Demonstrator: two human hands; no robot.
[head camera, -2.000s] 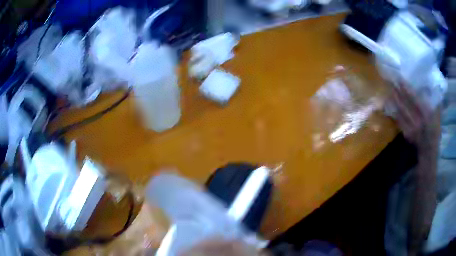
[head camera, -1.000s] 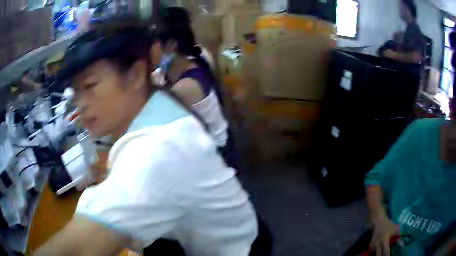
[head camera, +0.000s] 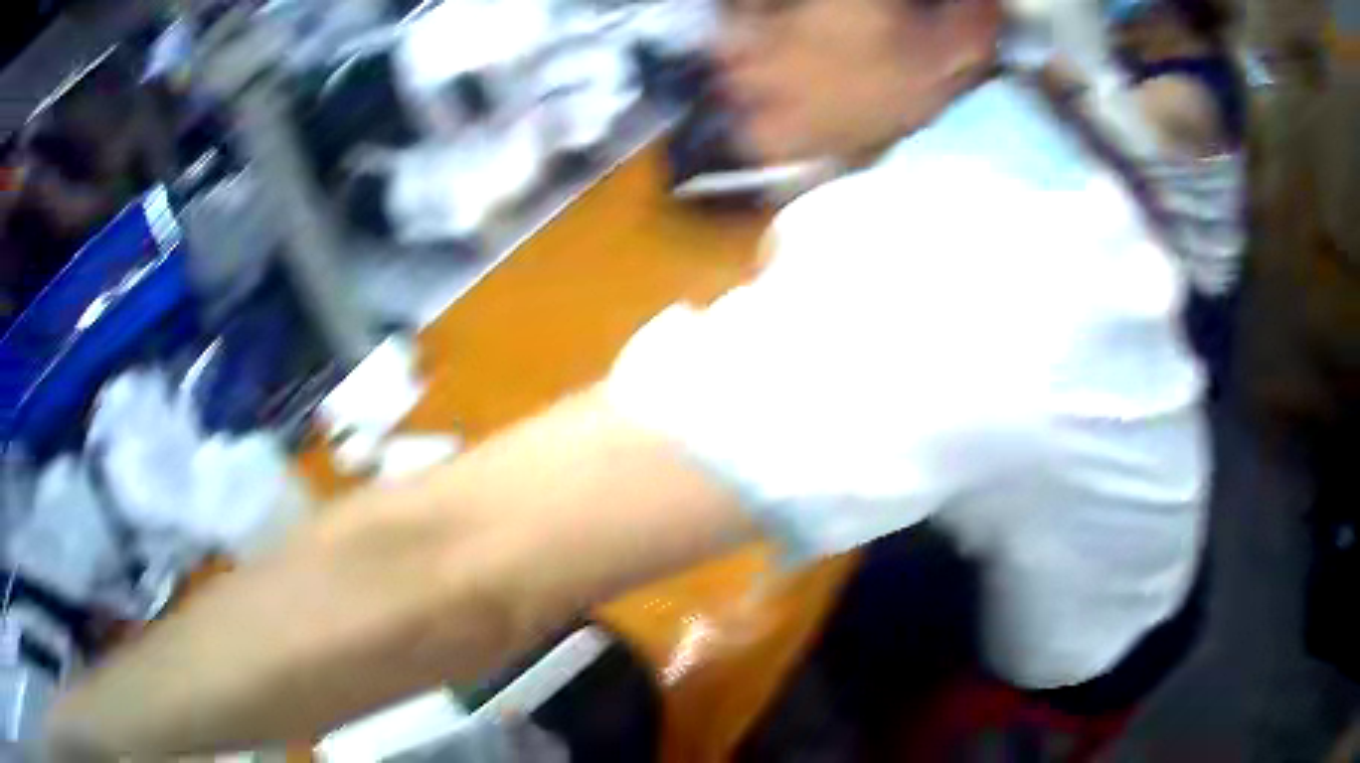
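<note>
A security camera lies at the bottom edge, cut off and blurred, with a black dome (head camera: 615, 713) and a flat white antenna (head camera: 549, 671). A white piece (head camera: 391, 727) shows beside it. Another person's bare forearm (head camera: 433, 559) reaches across above it and hides part of the bench. Neither of my hands can be made out; whether one is on the camera below the edge cannot be seen.
The person in a white shirt (head camera: 955, 358) leans in from the right over the orange-brown tabletop (head camera: 559, 298). White blocks (head camera: 373, 391), wrapped white items (head camera: 187, 470) and a blue bin (head camera: 97, 306) stand left. More white items (head camera: 470, 164) lie at the back.
The view has swung back left from the aisle towards the bench. The neighbour's forearm now stretches far across the lower left. The camera's black dome and antenna show again at the bottom.
</note>
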